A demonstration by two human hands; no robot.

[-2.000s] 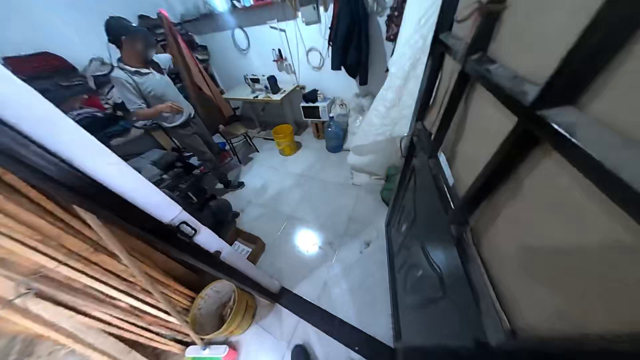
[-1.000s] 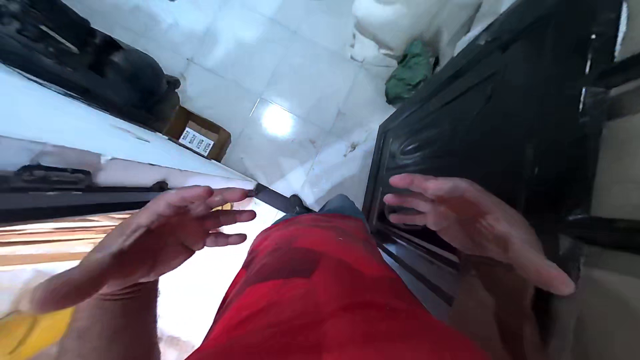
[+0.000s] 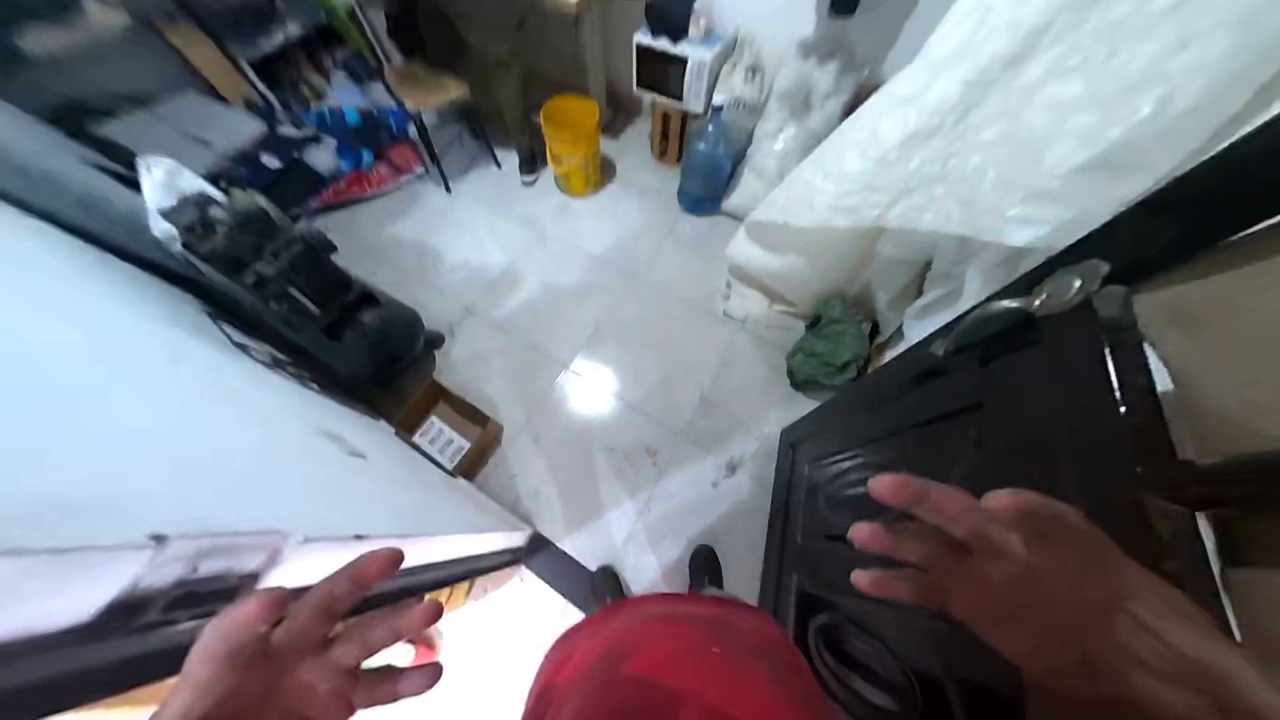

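Note:
My left hand [image 3: 310,640] is raised at the lower left with fingers apart, holding nothing, in front of the white wall edge and dark door frame [image 3: 110,650]. On the right, my right hand [image 3: 1010,570] is raised too, fingers apart and with nothing in it; behind it is the black metal door [image 3: 890,450]. Whether it touches the door I cannot tell. My red shirt [image 3: 680,660] and the tips of my dark shoes show between the hands, at the threshold [image 3: 560,570].
A cardboard box [image 3: 480,440] lies beside dark machinery [image 3: 320,300] at left. A yellow bucket [image 3: 572,145], a blue water jug [image 3: 707,165], a microwave [image 3: 672,72] and a green bag [image 3: 830,348] stand farther in. White wrapped material [image 3: 940,130] leans at right. Another person's legs [image 3: 505,70] show beyond.
Both hands, absent from the oldest frame, showed one second ago and remain raised with fingers apart. The view has tilted up since then, showing more of the room.

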